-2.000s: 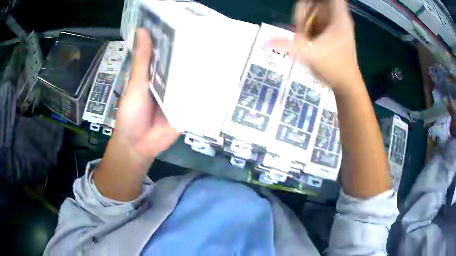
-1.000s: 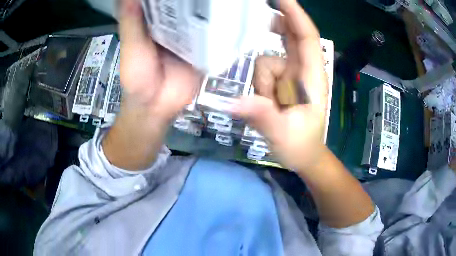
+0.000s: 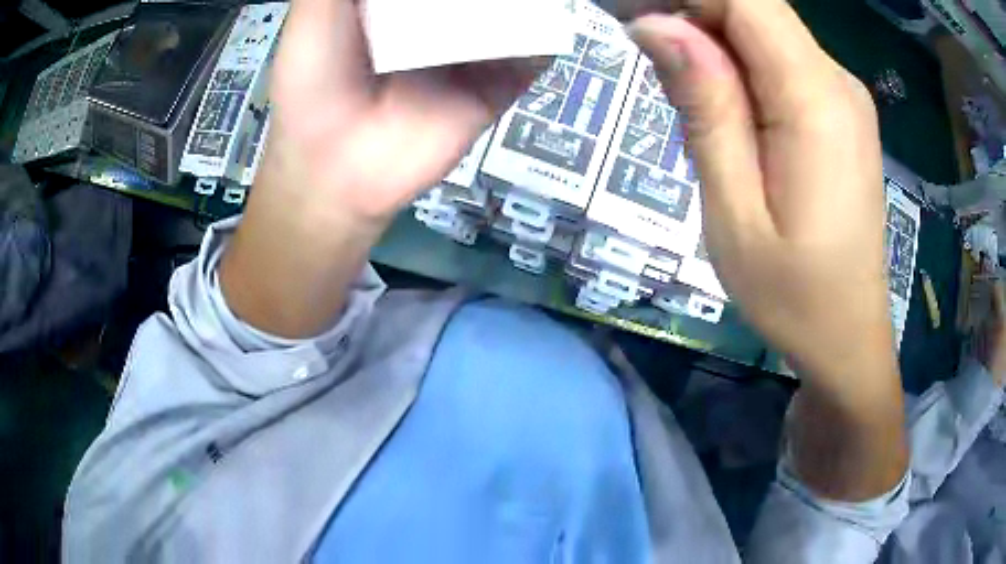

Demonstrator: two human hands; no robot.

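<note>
My left hand (image 3: 359, 138) holds a white carton (image 3: 463, 31) at the top edge of the picture; the carton's upper part is cut off. My right hand (image 3: 789, 165) is raised at the upper right, fingers bent and pointing up-left. Its fingertips are partly cut off or hidden, so I cannot tell what it holds. Below and between my hands lie stacked cartons (image 3: 651, 187) with dark pictures and blue bars. Several white hang tabs (image 3: 527, 258) stick out from their near ends.
At the left stand a dark box-like unit (image 3: 154, 61) and upright cartons (image 3: 228, 101). Another carton (image 3: 899, 259) lies right of my right wrist, with a thin yellow stick (image 3: 931, 300) beyond it. A neighbour's grey sleeve (image 3: 954, 424) is at the lower right. Yellow tape edges the bench.
My left hand still holds a carton, now higher and more out of the picture. My right hand has moved right and turned; the yellow-tan piece seen in it a second ago no longer shows.
</note>
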